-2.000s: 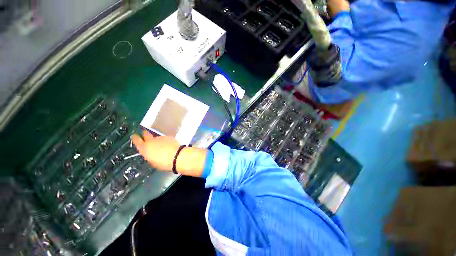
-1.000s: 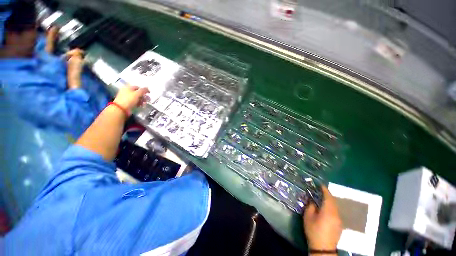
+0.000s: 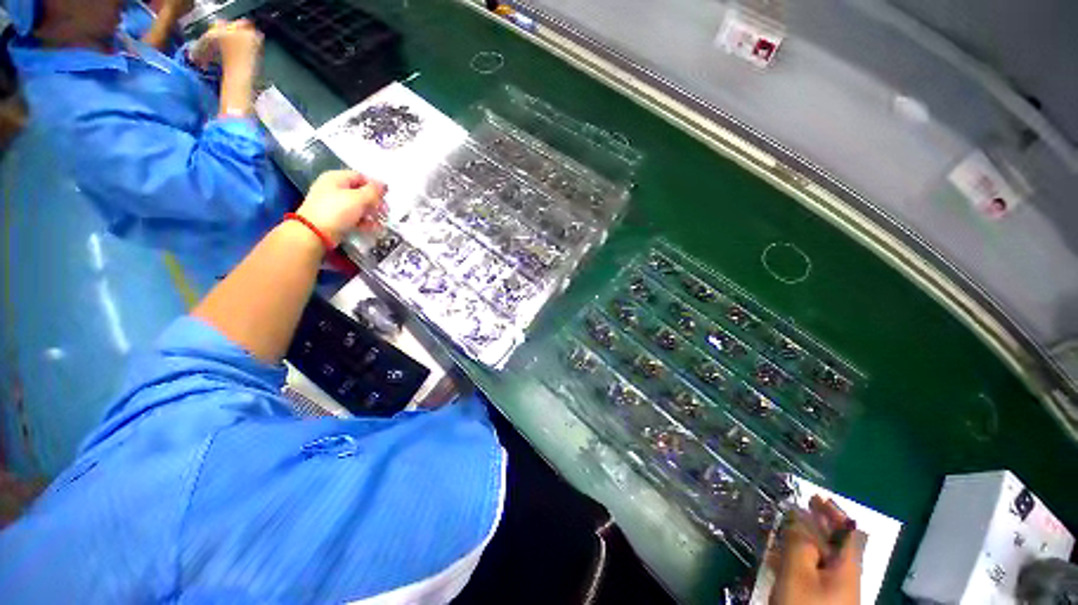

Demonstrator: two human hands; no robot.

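Observation:
My left hand (image 3: 343,207) is at the left edge of the stacked clear blister trays (image 3: 502,225), its fingers bent together; whether a part is between them cannot be told. My right hand (image 3: 818,561) is low at the right, cut off by the bottom edge, over a white card (image 3: 877,538). It holds a slim dark tool that looks like tweezers (image 3: 842,538). A clear blister tray (image 3: 709,378) with dark and silvery parts in its pockets lies flat between my hands.
A white card (image 3: 443,130) bears a heap of small dark parts. A white box (image 3: 981,532) stands at the lower right. A dark pocketed tray (image 3: 355,360) is below my left forearm. A person in blue (image 3: 154,142) sits at the upper left.
The view has swung from the right side to the left. Since the last earlier frame, my right hand has shifted from the tray's corner onto the white card; my left hand stays by the stacked trays.

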